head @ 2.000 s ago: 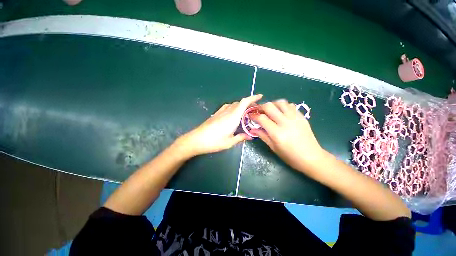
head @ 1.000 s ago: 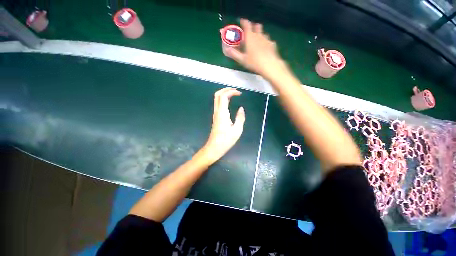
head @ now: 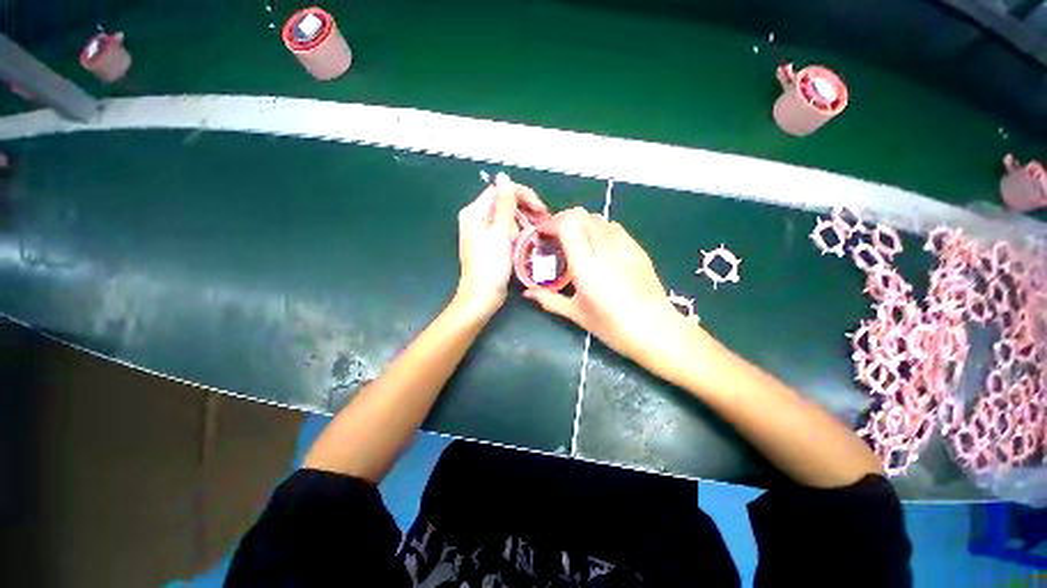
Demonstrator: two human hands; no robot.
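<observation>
A pink cylindrical housing (head: 542, 267) is held between both hands over the green tabletop. Its open end faces up and shows a red rim and a white square patch. My left hand (head: 491, 241) grips its left side, with thin dark lines and pale tips by the fingertips. My right hand (head: 611, 276) grips its right side. A spoked pink ring (head: 720, 267) lies flat to the right of my right hand. Another spoked ring (head: 684, 307) lies partly hidden behind my right forearm.
A pile of pink spoked rings (head: 907, 345) lies at the right, with a clear plastic bag (head: 1022, 482) at the far right. Beyond the pale rail (head: 379, 124), several pink housings (head: 809, 101) stand on the green belt. A grey bar (head: 44, 75) crosses the upper left.
My right hand has come back from the belt with the housing, and my left hand has closed on it too. The nearby belt housings have shifted right. A second loose ring now shows.
</observation>
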